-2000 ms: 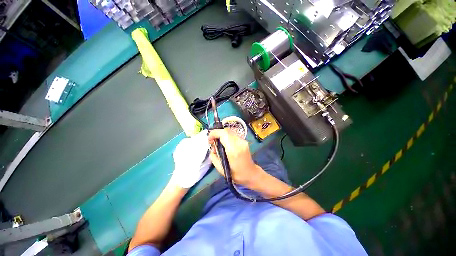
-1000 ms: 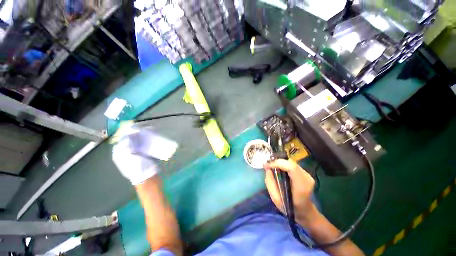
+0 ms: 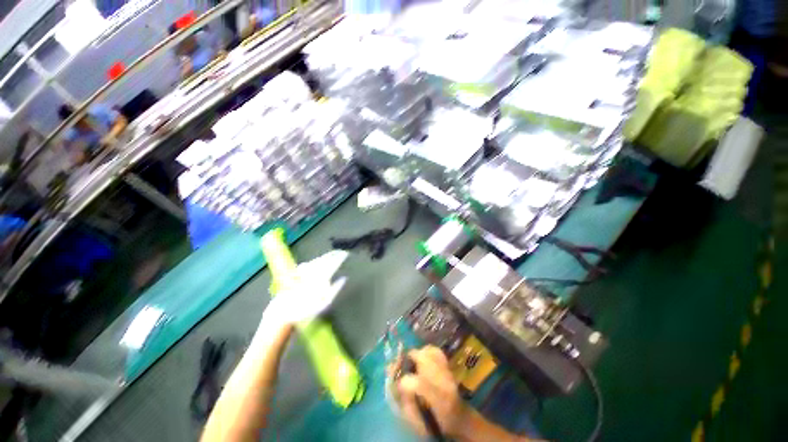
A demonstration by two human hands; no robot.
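My left hand (image 3: 304, 292), in a white glove and blurred, reaches out over the yellow-green roll (image 3: 333, 367) on the belt. Its fingers are stretched and apart, with nothing visible in them. My bare right hand (image 3: 428, 384) holds the dark soldering iron (image 3: 426, 416) low in the picture, left of the yellow sponge (image 3: 472, 363). The iron's tip is too blurred to make out. A black cord (image 3: 367, 242) lies on the belt beyond my left hand, near a whitish unit (image 3: 380, 198). Another black cord (image 3: 207, 375) lies on the belt to the left.
The dark solder feeder (image 3: 518, 328) with its green-rimmed spool (image 3: 445, 243) stands right of centre. Silver housings (image 3: 268, 151) are stacked along the far side. A white piece (image 3: 142, 328) lies on the far teal edge. A yellow-green bundle (image 3: 687, 95) is at far right. People sit far left.
My left hand has let go of the white unit and moved from the left belt across to the roll. A corded bundle now lies at left. The view has tilted up; my right hand still holds the iron.
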